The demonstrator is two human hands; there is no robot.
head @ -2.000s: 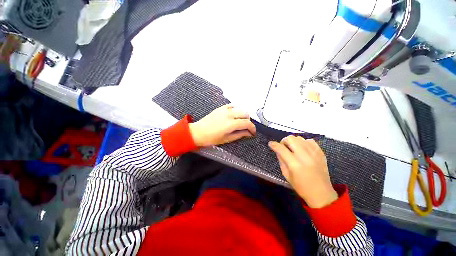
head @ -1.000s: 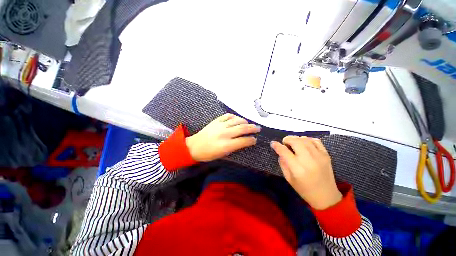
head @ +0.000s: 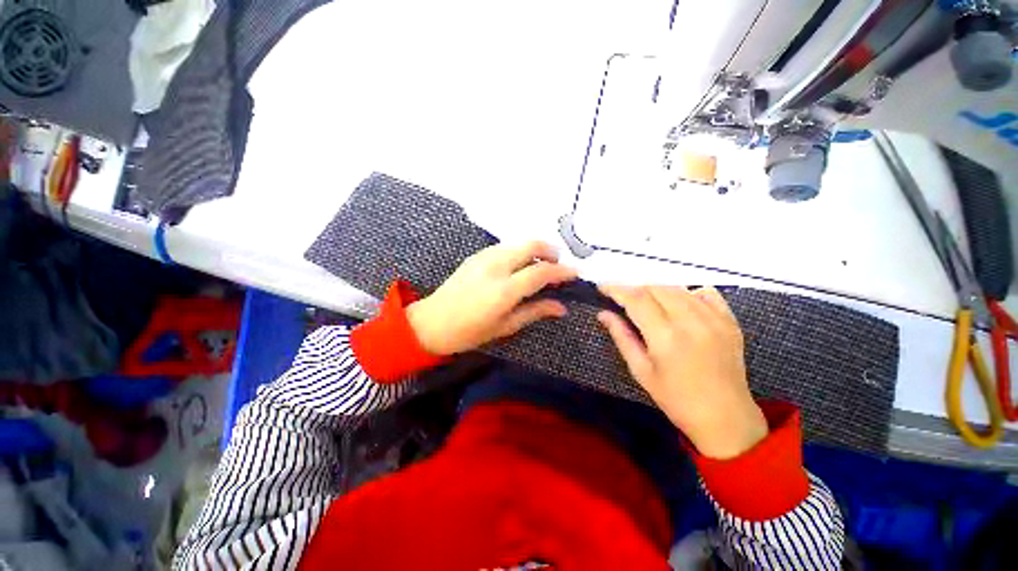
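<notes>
A long, curved, dark checked fabric panel (head: 820,357) lies across the table's front edge, partly hanging over it. A plain black piece (head: 583,292) shows along its upper edge between my hands. My left hand (head: 497,296) grips that upper edge with thumb and fingers. My right hand (head: 675,346) pinches the same edge just to the right. The fingers cover most of the black piece. The presser foot area (head: 698,145) of the sewing machine is above my right hand, apart from the fabric.
Shears (head: 960,290) with yellow and red handles lie at the right beside a small dark checked piece (head: 982,223). Waiting checked pieces (head: 195,145) and a white cloth (head: 164,50) lie at upper left. A blue bin (head: 268,335) is below the table at left.
My fingers have closed in on the fabric's upper edge, covering more of the black piece. The view has shifted slightly, with the left end of the panel now a little further left.
</notes>
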